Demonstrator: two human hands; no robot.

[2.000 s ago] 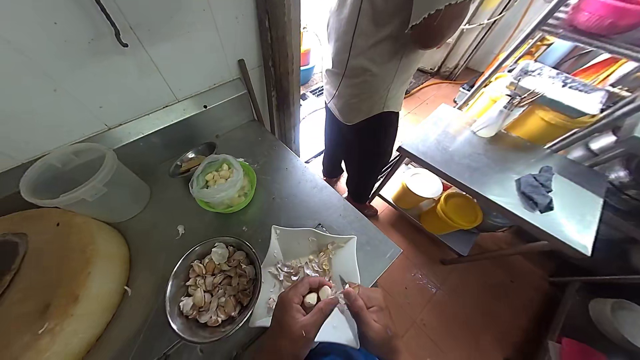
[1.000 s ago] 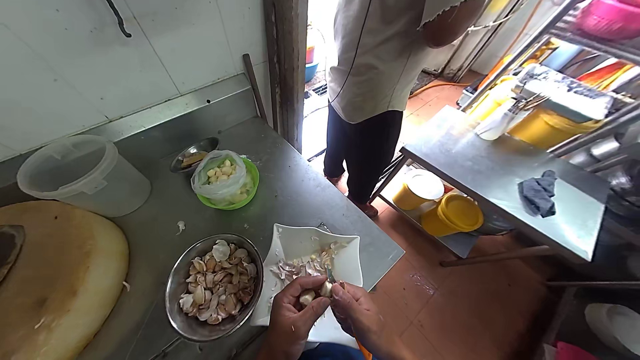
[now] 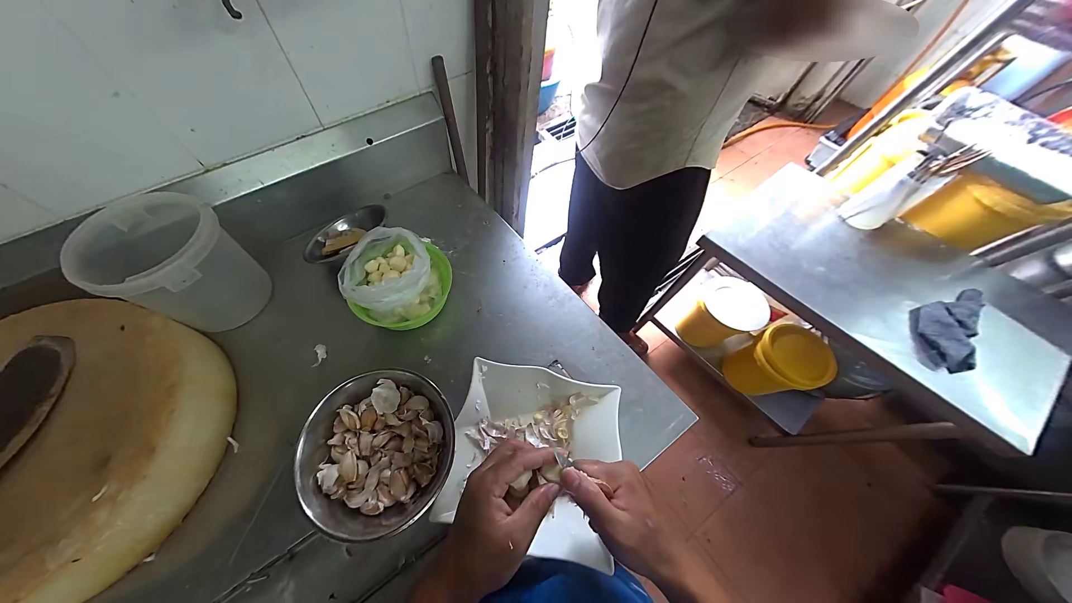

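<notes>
Over a white square dish [image 3: 536, 394] holding papery garlic skins [image 3: 536, 425], my left hand [image 3: 502, 511] holds garlic cloves [image 3: 526, 482] between thumb and fingers. My right hand [image 3: 615, 511] grips a small knife, its blade [image 3: 563, 458] touching the cloves; the handle is hidden in the fist. Left of the dish stands a steel bowl [image 3: 373, 523] of unpeeled garlic cloves [image 3: 381, 444]. Farther back, a green bowl [image 3: 440, 293] holds a clear plastic bag [image 3: 368, 293] with peeled cloves [image 3: 389, 266].
A round chopping block [image 3: 167, 402], a translucent bucket [image 3: 209, 268] and a small metal dish [image 3: 368, 219] share the steel counter [image 3: 519, 314]. Past its right edge, a person [image 3: 653, 126] stands at the doorway. A steel table [image 3: 837, 276] bears a grey cloth [image 3: 948, 331], with yellow buckets [image 3: 783, 360] below.
Both hands stay together over the dish, with small shifts of the fingers around the garlic and the blade. The standing person's arm has moved.
</notes>
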